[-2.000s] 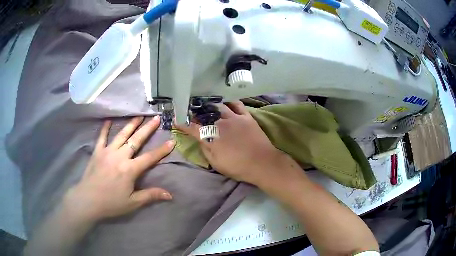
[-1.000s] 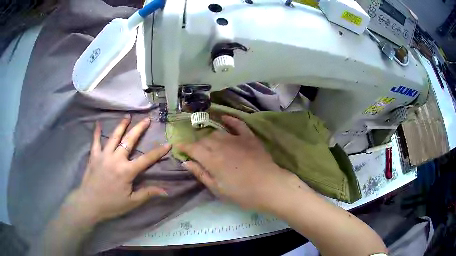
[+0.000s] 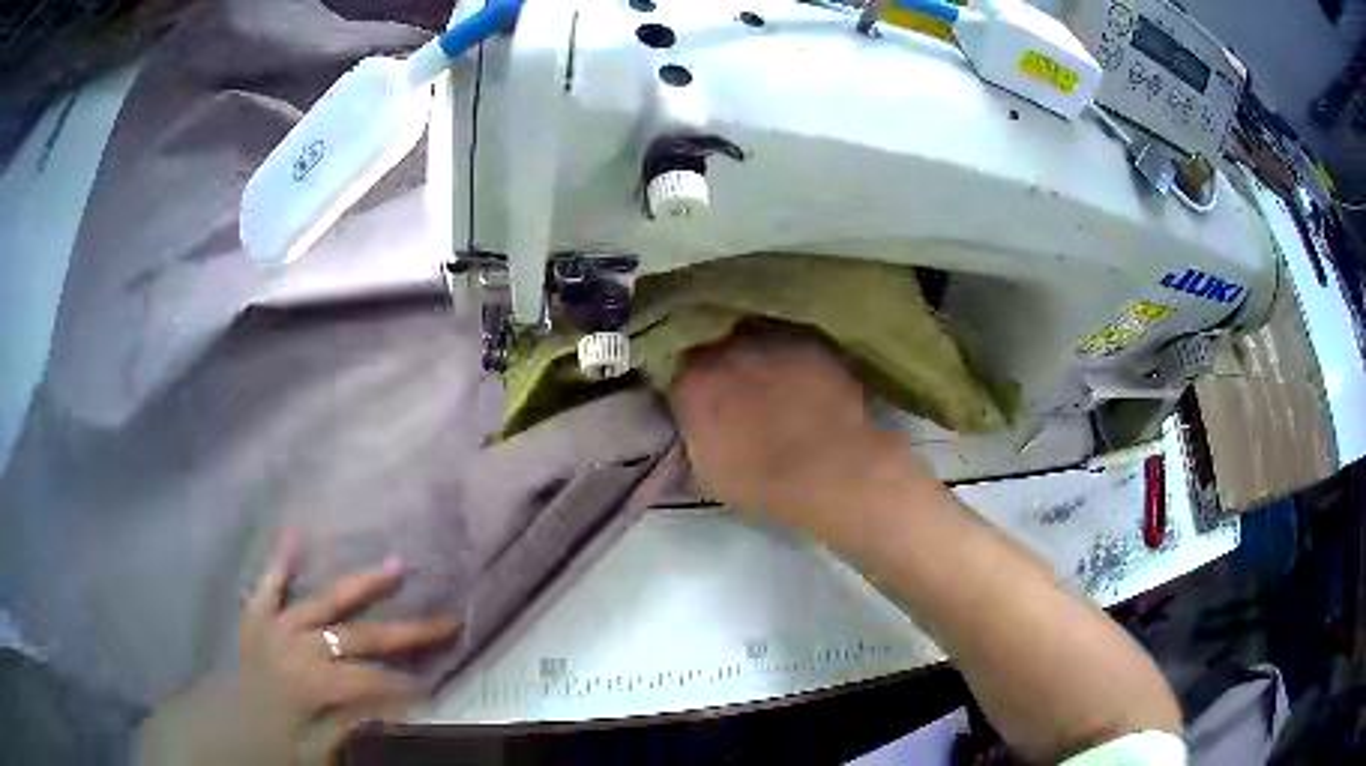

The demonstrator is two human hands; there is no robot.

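Note:
The large grey-mauve panel (image 3: 345,389) lies left of and in front of the needle area, with a fold running toward the front edge. The olive piece (image 3: 854,322) is bunched under the machine arm, one corner reaching the presser foot (image 3: 496,338). My right hand (image 3: 772,419) is closed, blurred, at the front of the olive piece and at the grey-mauve cloth's right edge; its fingertips are hidden, so which layers it grips is unclear. My left hand (image 3: 337,644) lies on the grey-mauve cloth near the front edge, fingers apart, holding nothing.
The white JUKI machine head (image 3: 899,165) spans the view above my right hand. A white paddle shape (image 3: 330,165) hangs at its left. A thin red object (image 3: 1154,501) and brown cardboard (image 3: 1273,419) lie at the right. A printed ruler (image 3: 659,672) runs along the front edge.
My left hand has moved from beside the presser foot toward the front edge. My right hand has closed and shifted right. The olive piece is bunched further back, and the grey-mauve cloth has folded over.

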